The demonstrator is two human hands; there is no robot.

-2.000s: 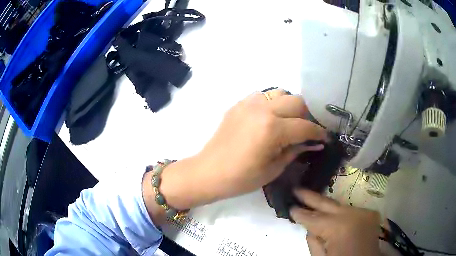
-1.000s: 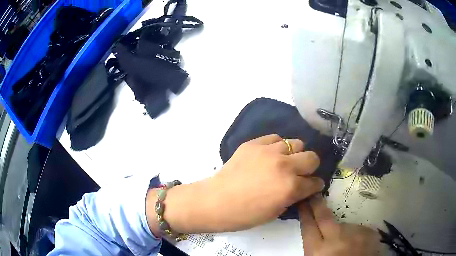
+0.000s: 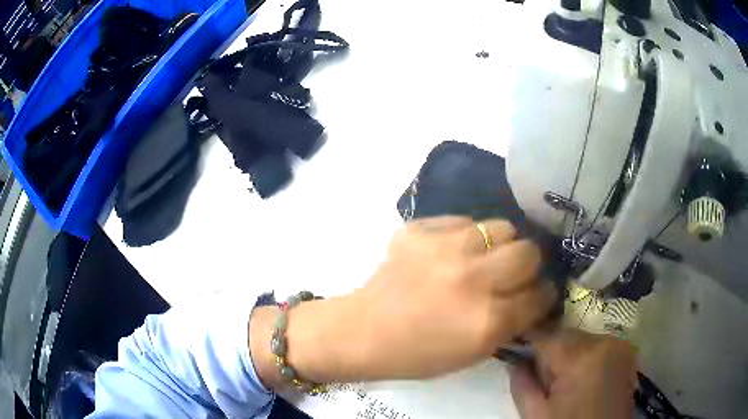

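Note:
A black pouch body (image 3: 467, 182) lies partly under the needle area at the base of the white sewing machine head (image 3: 549, 131). My left hand (image 3: 459, 303) rests over its near part, fingers bent and gripping the fabric. My right hand (image 3: 574, 376) is at the lower right, blurred, its fingers pinching the near edge of the fabric beside my left hand. The presser foot (image 3: 578, 250) is partly hidden by fabric and wire guides. The fingertips of both hands are partly hidden.
A blue bin (image 3: 82, 192) full of black pieces stands at the left. Stacked black panels (image 3: 156, 184) lie beside it. A heap of black zippered strips (image 3: 262, 114) lies on the white table (image 3: 369, 106). Dark thread snips (image 3: 654, 398) lie at the lower right. A ribbed knob (image 3: 705, 216) sticks out at right.
Since one second ago the pouch's far part has turned and shows less surface at left, with a pale edge line. My left hand has moved slightly right. The view has shifted a little.

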